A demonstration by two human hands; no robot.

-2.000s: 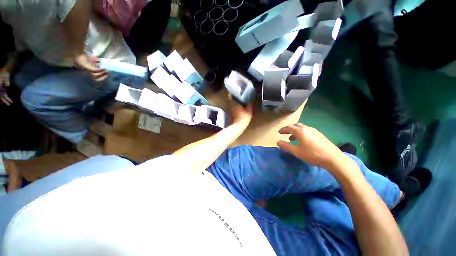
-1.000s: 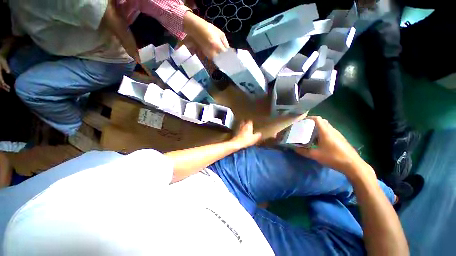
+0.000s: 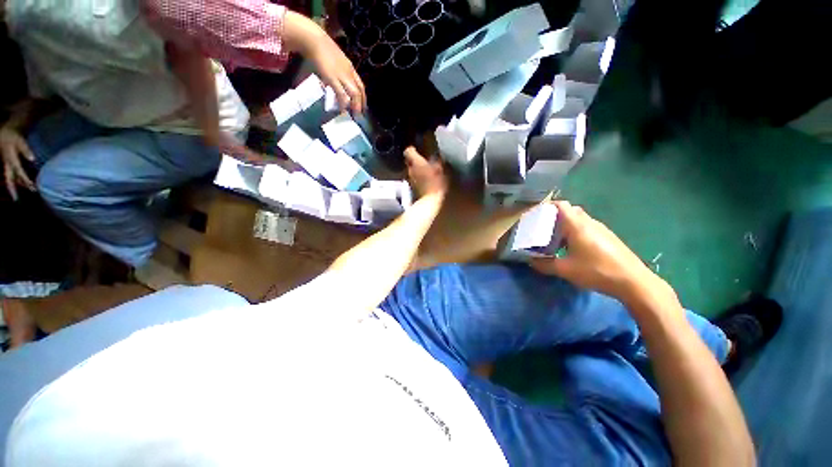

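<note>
My right hand grips a white and pale-blue carton above my knee, its pale end facing up. My left hand reaches forward between the carton groups, close to a dark round tube. It is blurred, and I cannot tell if it holds anything. An open carton stands just right of its fingers. More open cartons with raised flaps stand to the right. A row of open cartons stands at the left, with closed-looking cartons behind it.
Brown cardboard with a white label lies under the cartons. Dark tubes with pale rings are massed at the back. A carton lies tilted on others. A person's hand in a checked sleeve touches the rear cartons. Another person sits left.
My left hand has moved forward, away from my knee. My right hand still holds its carton. The checked-sleeved person's hand has moved left, away from the middle carton. The dark-trousered leg at right has shifted.
</note>
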